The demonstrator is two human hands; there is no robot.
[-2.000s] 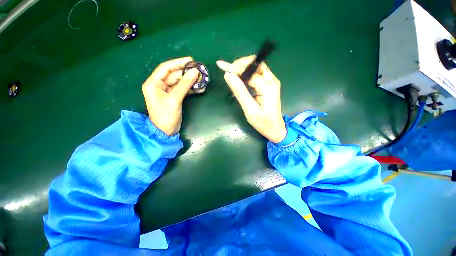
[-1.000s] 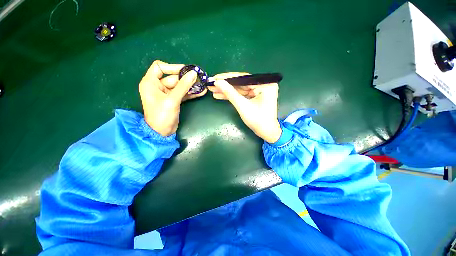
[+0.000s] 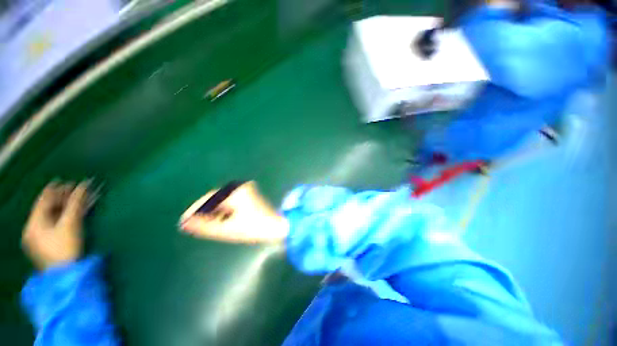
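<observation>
The frame is blurred by motion. My left hand (image 3: pixel 57 226) is at the left over the green surface (image 3: pixel 155 277). Its fingers are closed around the round module (image 3: pixel 92 194), which shows only as a dark, streaked shape at the fingertips. My right hand (image 3: pixel 233 215) is near the middle, apart from the left. It holds the slim black tweezers (image 3: pixel 220 197), which lie across the fingers. Another module (image 3: pixel 220 90) with a yellow centre lies on the green surface further back.
A white box (image 3: pixel 406 64) with a black knob stands at the back right. Behind it is a person in blue (image 3: pixel 534 54). A red bar (image 3: pixel 448 177) is at the right over the blue floor. A pale curved rail (image 3: pixel 101 74) runs along the far left side.
The view has swung to the right, so the box and person now show further left. My hands have moved apart, and the tweezers are away from the module.
</observation>
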